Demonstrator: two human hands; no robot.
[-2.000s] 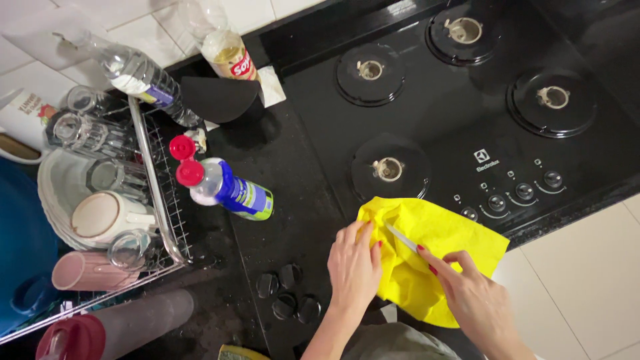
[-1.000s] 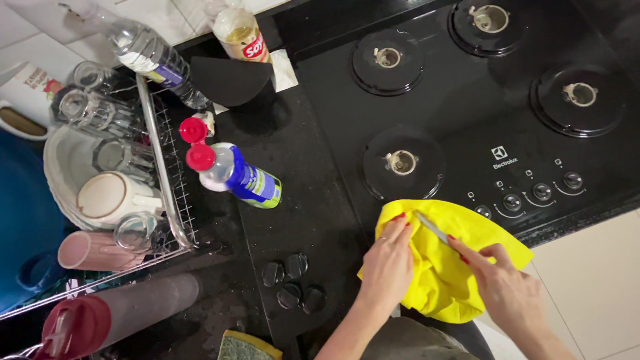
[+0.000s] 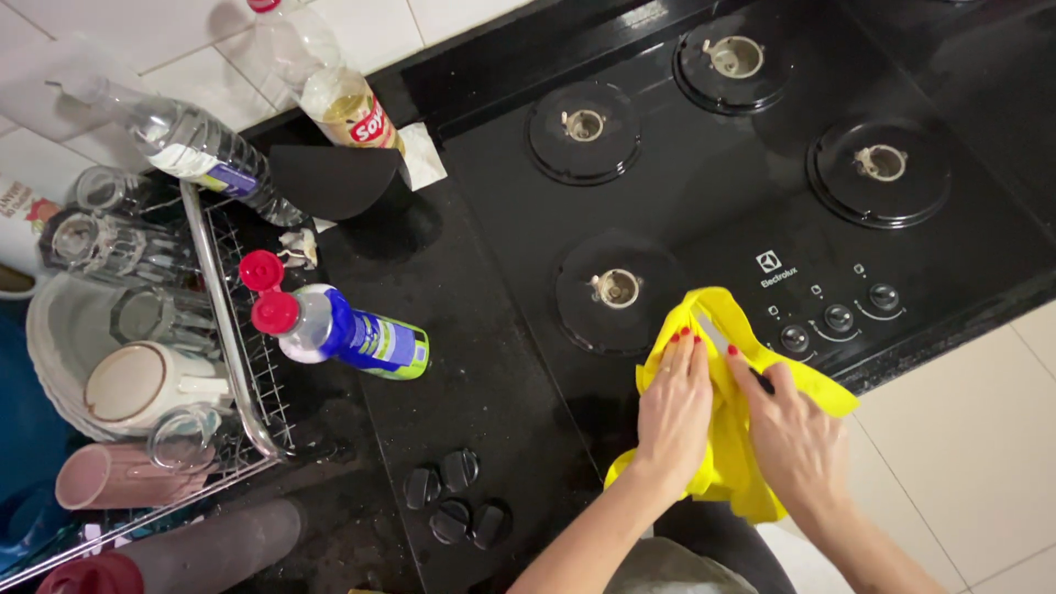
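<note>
A yellow cleaning cloth lies bunched over the front edge of a black gas cooktop, close to the front left burner. My left hand presses on the cloth with its fingers together and extended. In my right hand is a table knife with a dark handle; its blade points up and left, against the cloth beside my left fingertips. Bare knob stems stand on the control panel to the right of the cloth. Several black knobs lie on the dark counter to the left.
A detergent bottle with its red cap flipped up stands left of the cooktop. Behind it are a black curved holder, an oil bottle and a clear plastic bottle. A wire dish rack holds glasses and a white mug.
The cloth and both hands have moved up toward the front left burner, and more cloth now hangs below my hands. My right hand keeps hold of the knife.
</note>
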